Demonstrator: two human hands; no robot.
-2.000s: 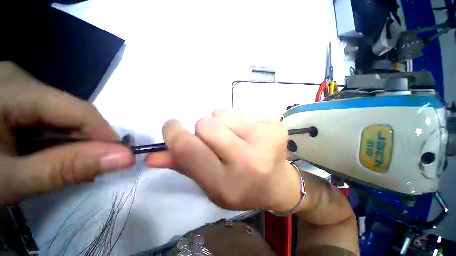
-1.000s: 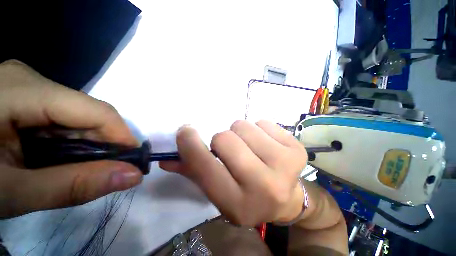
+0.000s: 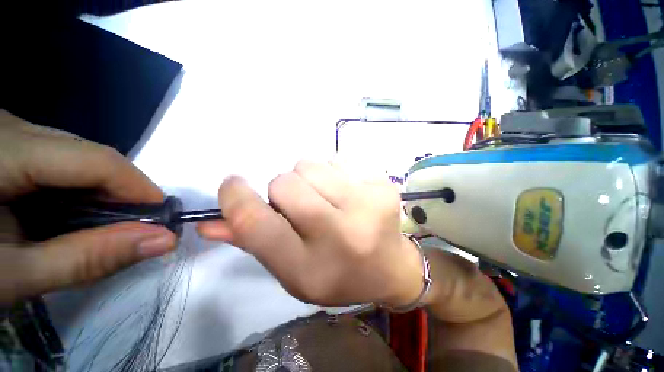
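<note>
My left hand (image 3: 80, 211), partly cut off by the left edge, holds the black handle of a screwdriver (image 3: 172, 213) between thumb and fingers by its collar. My right hand (image 3: 327, 232) is closed around the long dark shaft, which comes out past its far side. The shaft's end is in the upper round hole at the narrow end of the cream-white sewing machine head (image 3: 473, 218). The tip is hidden inside. A second dark hole lies just below and left of it.
A black cloth piece (image 3: 109, 80) lies at upper left on the white table (image 3: 291, 65). Loose dark threads (image 3: 156, 320) lie at lower left. An orange-red and yellow handled tool (image 3: 480, 131) lies behind the machine head. A red-edged dark item (image 3: 415, 338) shows below my right wrist.
The view has shifted, so hands and machine sit further left than a second ago. Both hands keep their hold on the screwdriver, and its shaft remains at the same hole.
</note>
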